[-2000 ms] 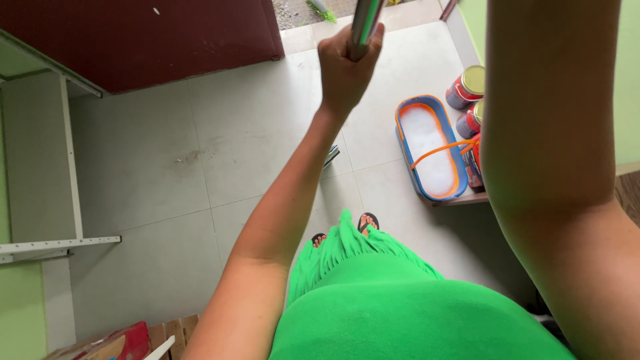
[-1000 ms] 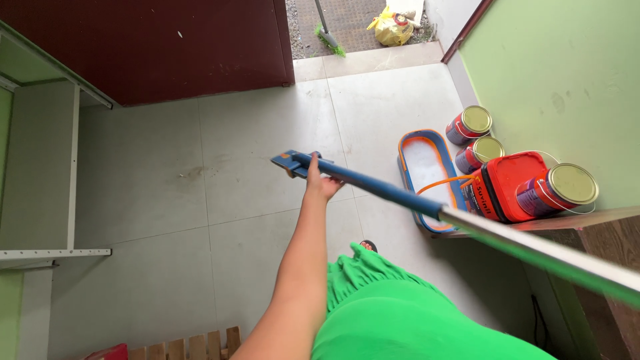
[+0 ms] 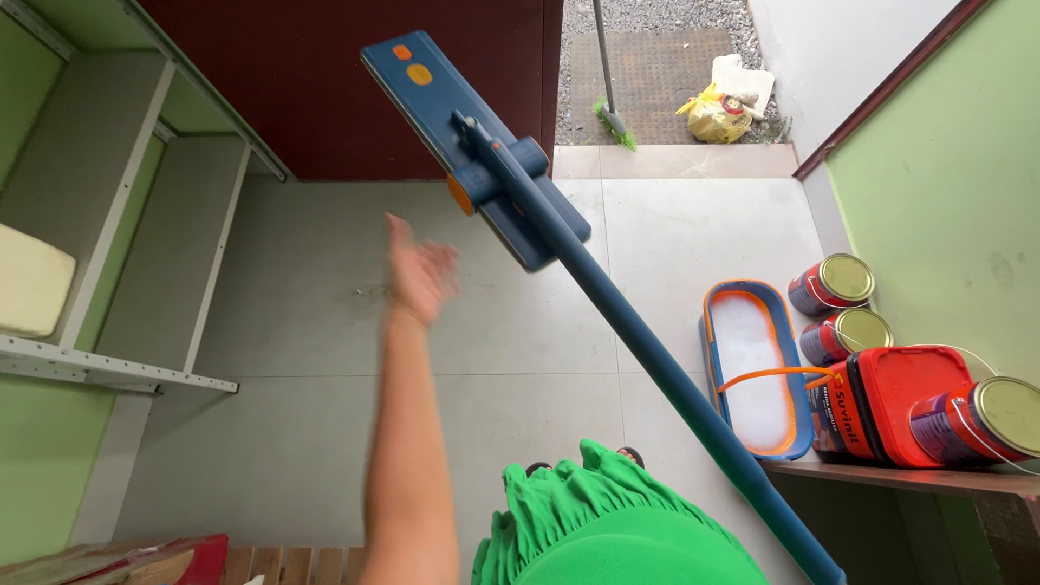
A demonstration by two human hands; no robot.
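A flat mop with a blue pole slants across the view, its blue rectangular head raised at upper centre. The pole runs down to the lower right edge. My left hand, somewhat blurred, is held out to the left of the mop head with its fingers apart, touching nothing. My right hand is out of view, so its hold on the pole does not show. An oblong blue bucket with an orange rim and handle holds white foamy liquid, to the right of the pole.
Paint cans and a red Suvinil container stand by the bucket on a shelf. A metal shelving unit is at left, a dark red door behind. Beyond the doorway are a green-bristled broom and a yellow bag.
My left hand has let go of the mop near its head and moved left. The mop head now lies higher in view, its head end pointing to the upper left.
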